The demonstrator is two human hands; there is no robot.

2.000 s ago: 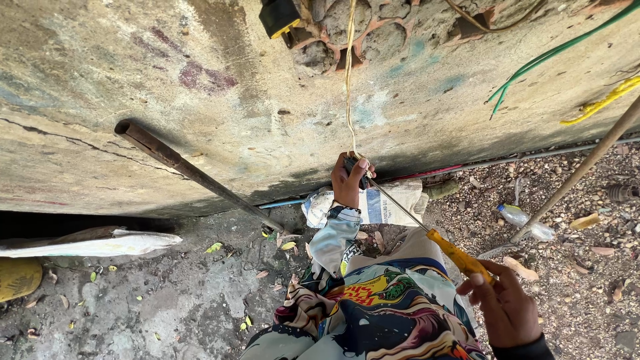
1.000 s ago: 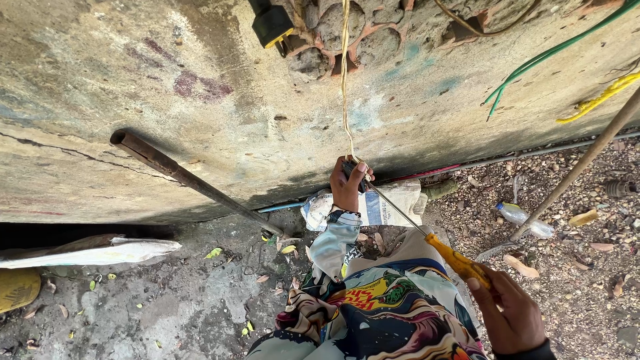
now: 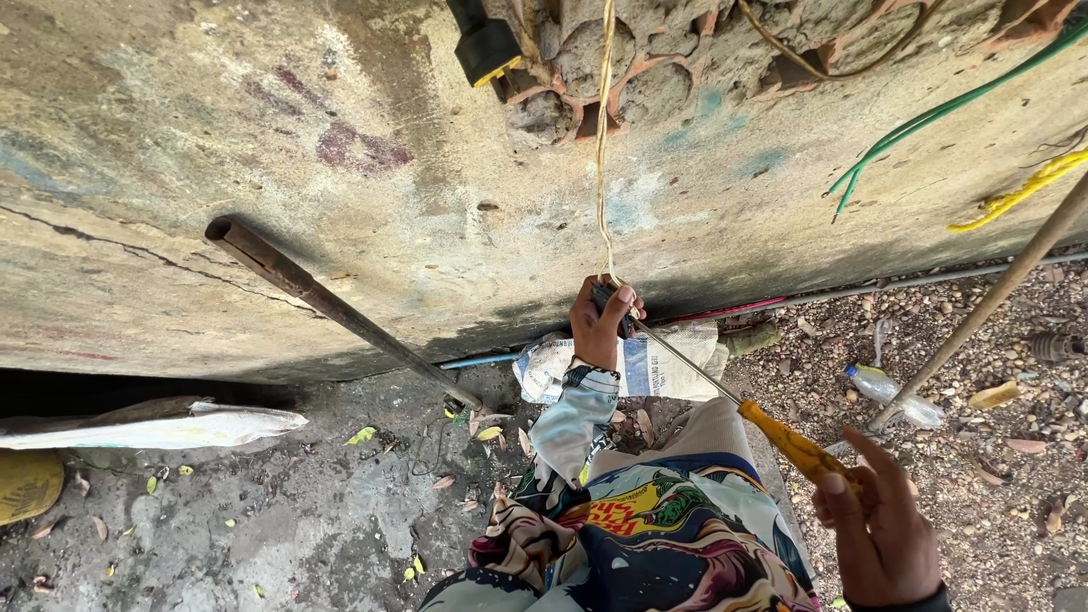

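Observation:
My left hand (image 3: 602,327) grips a small black electrical fitting (image 3: 614,308), whose exact kind I cannot tell. Pale twisted wire (image 3: 604,153) hangs down the wall and runs into the fitting. In my right hand (image 3: 884,527) is the yellow handle of a long screwdriver (image 3: 795,446), held near its end by the fingers. Its metal shaft slants up to the left, and the tip meets the fitting beside my left thumb. The tip itself is too small to make out.
A rusty metal pipe (image 3: 340,314) leans on the wall at left, a wooden pole (image 3: 977,327) at right. A black plug (image 3: 486,47), green wires (image 3: 943,106) and yellow rope (image 3: 1024,191) hang above. A cement sack (image 3: 671,361) and plastic bottle (image 3: 892,395) lie on the ground.
The fingers of my right hand have shifted on the screwdriver handle, with the index finger now raised off it. My left hand still holds the black fitting.

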